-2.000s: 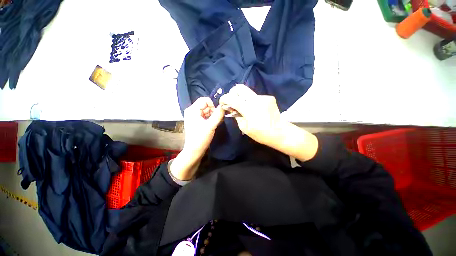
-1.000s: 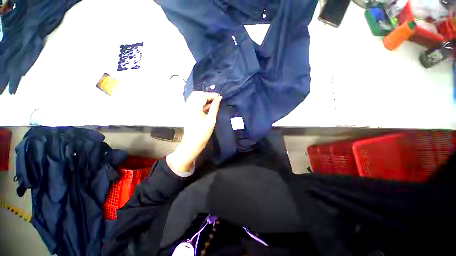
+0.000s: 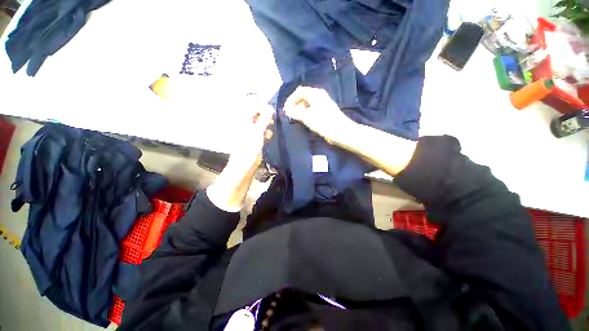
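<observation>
The navy trousers (image 3: 387, 90) lie over the table's near edge and hang onto my lap. A white label (image 3: 320, 163) shows inside the waistband (image 3: 297, 161). My left hand (image 3: 253, 145) is at the left edge of the waistband, fingers bent against the cloth. My right hand (image 3: 313, 110) is just right of it, over the waistband, with thumb and fingertips pinched together. Any needle, thread or button at the fingertips is too small or hidden to tell.
On the white table (image 3: 129, 71) are a dark button pile (image 3: 201, 59), a yellow-brown block (image 3: 161, 86), a phone (image 3: 462, 46), an orange thread cone (image 3: 531, 94) and a dark bottle (image 3: 571, 123). Navy garments (image 3: 81, 213) hang over a red crate (image 3: 152, 229). Another red crate (image 3: 558, 252) is at lower right.
My right hand, out of view one second ago, is back at the waistband beside my left hand. The view has shifted and tilted, showing more of the table's right side.
</observation>
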